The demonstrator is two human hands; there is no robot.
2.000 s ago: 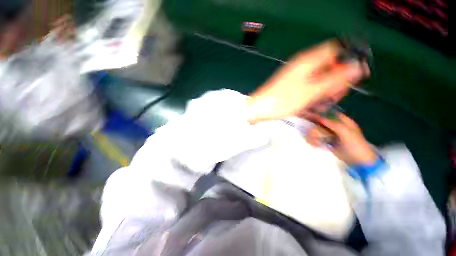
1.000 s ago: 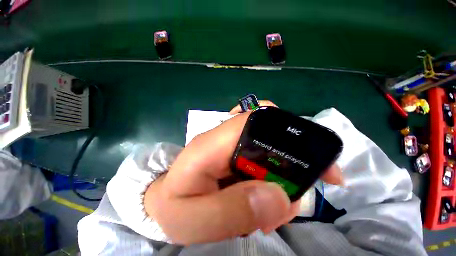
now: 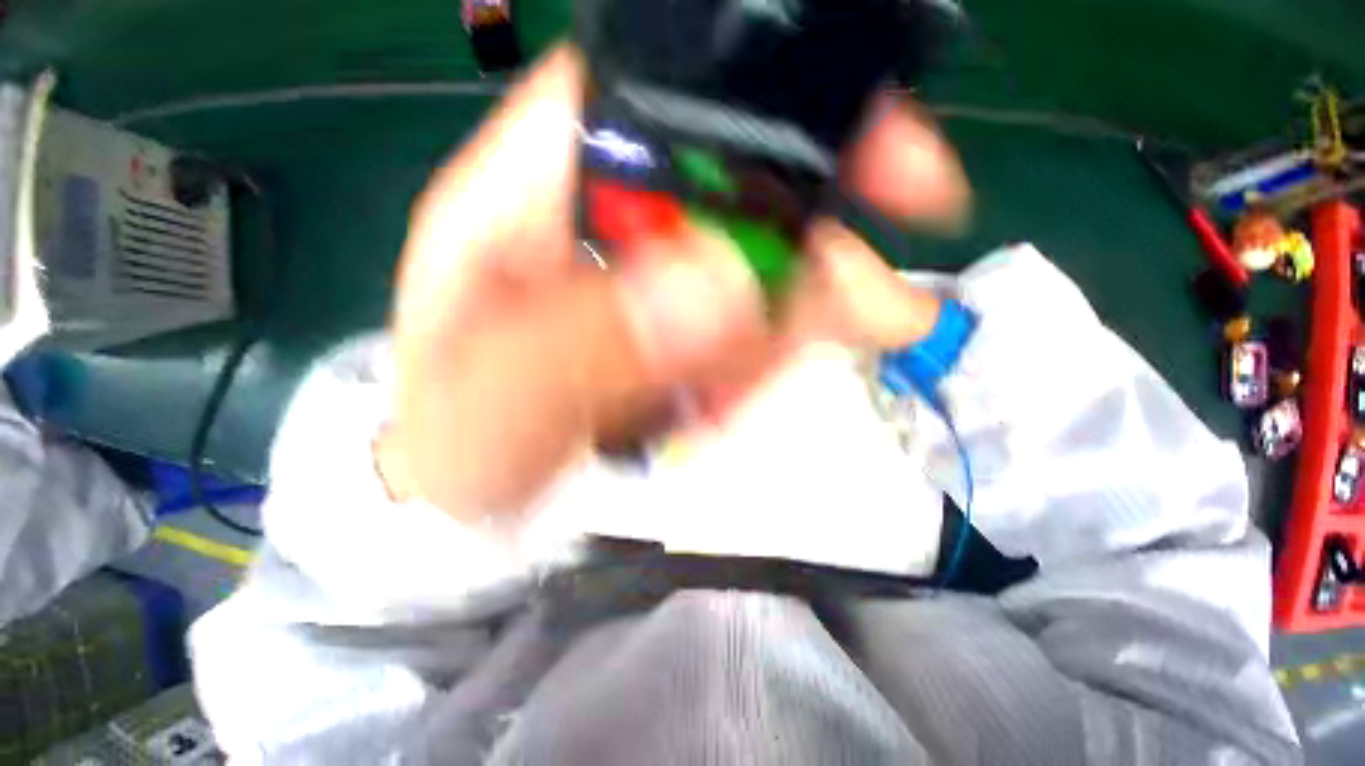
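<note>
My left hand (image 3: pixel 524 329) holds a smartwatch screen unit (image 3: pixel 636 217) close to the camera. The unit is blurred, with a red and a green patch lit on black glass. A large dark blurred shape lies over its upper part; I cannot tell whether it is a second unit. My right hand (image 3: pixel 868 292) is behind, mostly hidden by the unit and left hand, with a blue wrist strap (image 3: pixel 931 347); its hold cannot be seen. A white sheet (image 3: pixel 794 472) lies below the hands.
Another unit (image 3: pixel 491 36) lies on the green bench at the top. Two small units (image 3: pixel 1246 371) lie beside the red tray (image 3: pixel 1299 554) at right. A red pen (image 3: pixel 1219 246) and small figurine (image 3: pixel 1260 240) are nearby. A beige vented box (image 3: pixel 142 232) with a black cable stands left.
The left hand and its unit have moved up and blurred. The right wrist strap has come into clearer view, and the small lit unit seen beyond the left hand is now hidden.
</note>
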